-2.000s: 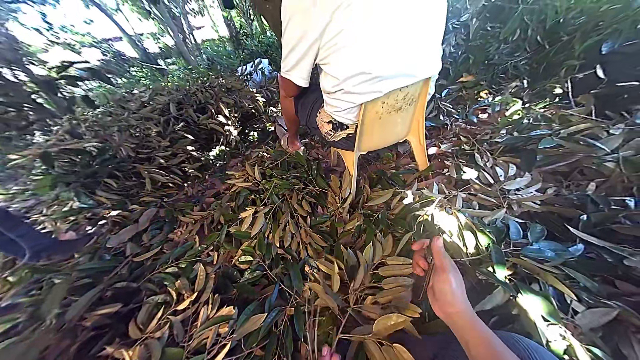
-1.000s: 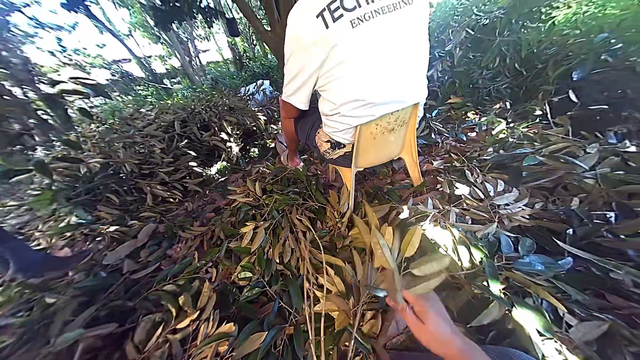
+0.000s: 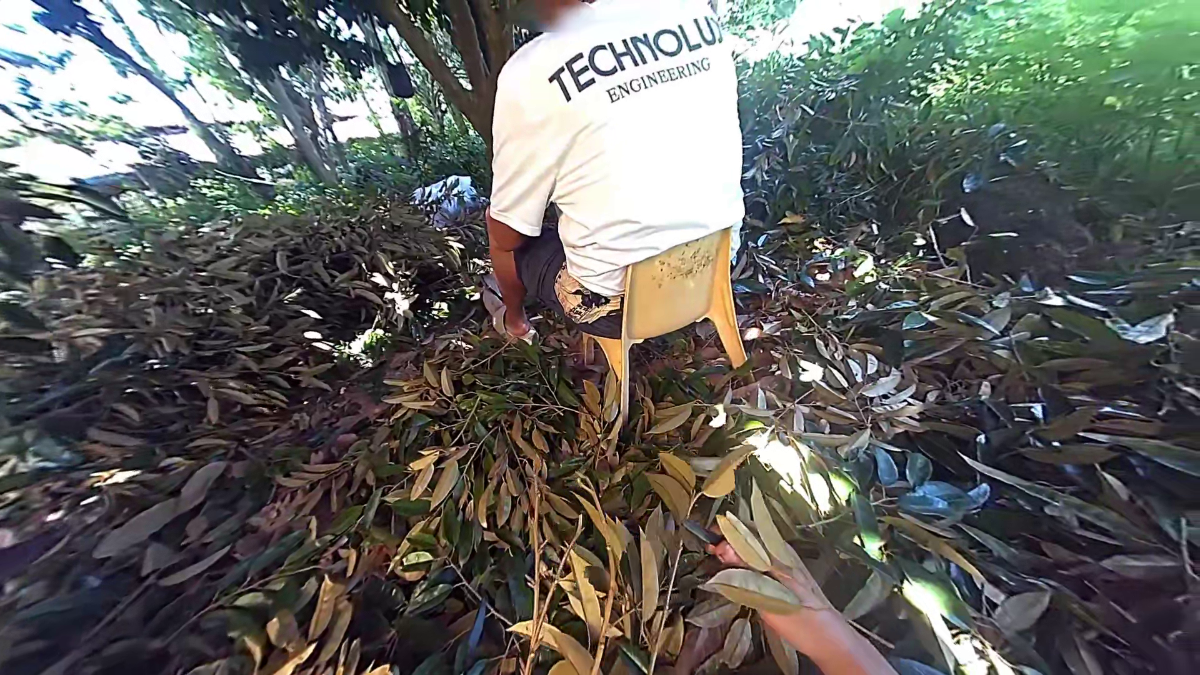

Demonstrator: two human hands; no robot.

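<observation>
My right hand reaches in from the lower right among cut leafy branches, partly covered by pale brown-backed leaves. Its fingers are curled, and a small dark object sticks out at their tips; what it is cannot be made out. Upright bare twigs and leafy branches stand to the left of this hand. My left hand is out of view.
Another person in a white shirt sits ahead on a yellow plastic chair, back turned, one hand low at the leaves. Leaf piles spread on both sides. Trees and a pale bundle are behind.
My right hand has moved lower and left, in among upright leaves that now partly cover it. A fingertip at the bottom edge two seconds ago is gone from view.
</observation>
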